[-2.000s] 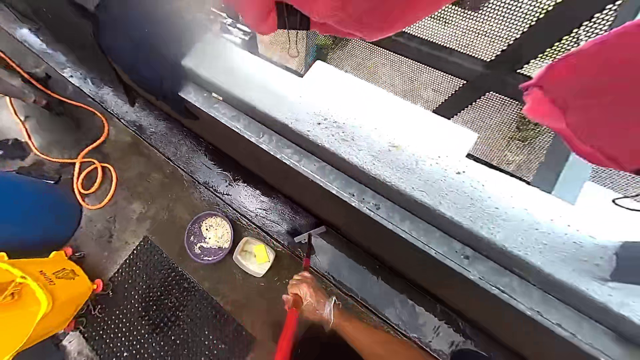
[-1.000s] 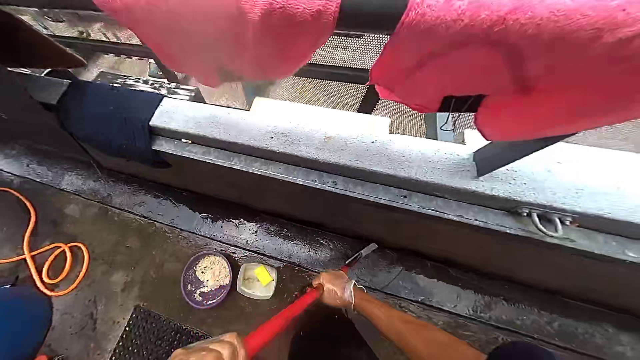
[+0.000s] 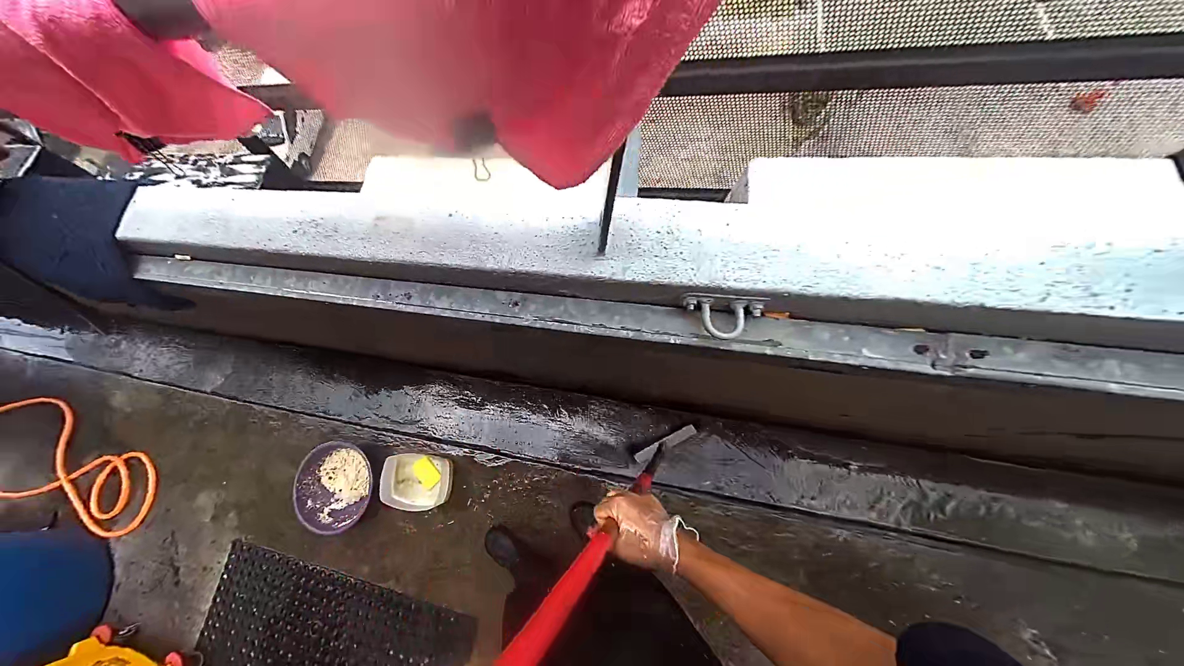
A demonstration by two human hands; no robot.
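Note:
A clear thin glove covers my right hand (image 3: 638, 527), which is closed around the red pole (image 3: 560, 592) of a long-handled tool. Its flat, narrow head (image 3: 665, 443), like a scraper or squeegee, meets the wet dark strip of floor (image 3: 518, 416) below the ledge. The pole's near end runs out of the bottom of the view, and my left hand is out of sight. Left of my feet are a purple bowl (image 3: 334, 487) of pale crumbly material and a clear plastic tub (image 3: 415, 482) holding a yellow sponge-like block (image 3: 426, 472).
A wet pale ledge (image 3: 444, 231) with a metal shackle (image 3: 723, 316) runs across the view. Red cloths (image 3: 444, 74) hang above it; a dark blue cloth (image 3: 65, 231) drapes over its left part. On the floor lie an orange hose (image 3: 97, 490) and a black perforated mat (image 3: 324, 610).
My left hand, on the pole at the bottom a second ago, is out of view. My right hand still grips the pole. The view has shifted right along the ledge.

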